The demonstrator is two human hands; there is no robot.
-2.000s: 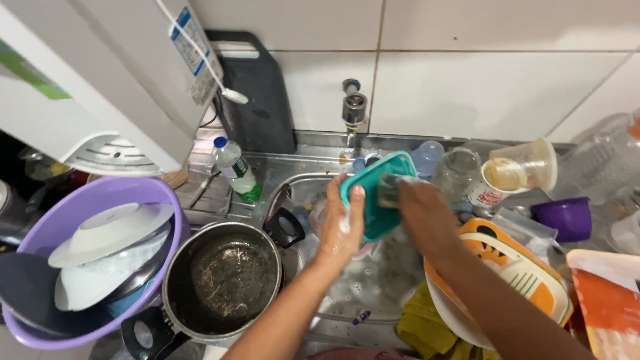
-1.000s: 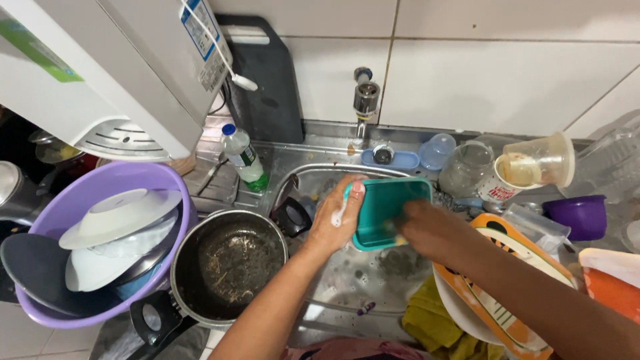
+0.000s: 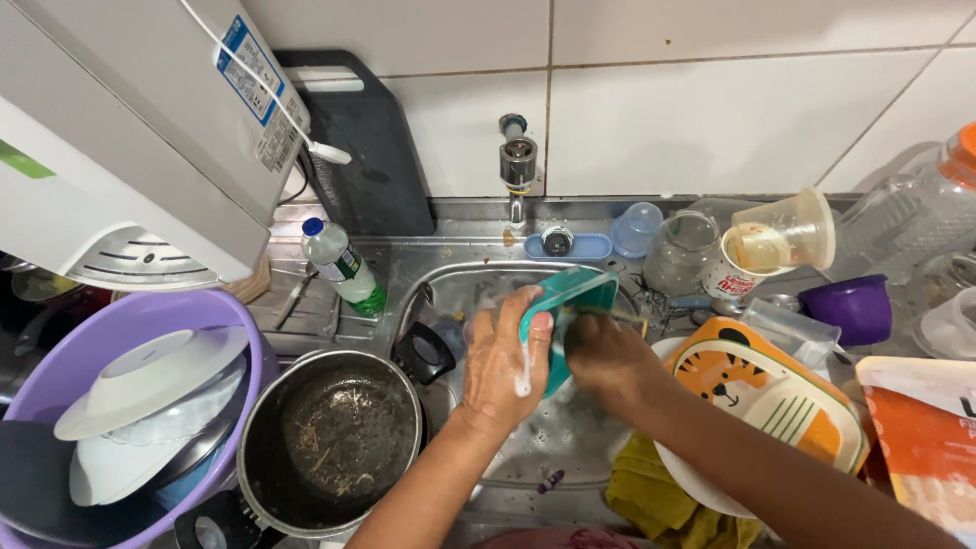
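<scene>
My left hand (image 3: 507, 354), with suds running down its thumb, grips the near left side of a teal plastic container (image 3: 568, 286). The container is tilted on its side above the stainless steel sink (image 3: 557, 457). My right hand (image 3: 610, 358) reaches inside it, closed on what looks like a sponge (image 3: 633, 316), of which only a thin yellowish edge shows. Behind the sink a metal tap (image 3: 518, 164) comes out of the tiled wall. Below the tap lies a light blue soap dish (image 3: 591, 246) with a scouring pad (image 3: 557, 241) on it.
Left stand a dirty pot (image 3: 335, 442), a purple basin (image 3: 259, 343) of dishes, a plastic bottle (image 3: 343, 267) and a black cutting board (image 3: 374, 152). Right are a tiger-face plate (image 3: 762, 381), a mustard cloth (image 3: 648, 488), a glass jar (image 3: 681, 252), a paper cup (image 3: 728, 278) and a purple bowl (image 3: 850, 309).
Between one second ago and now, the teal container has gone from facing up to tilted on its side. My right hand has stayed at its inside.
</scene>
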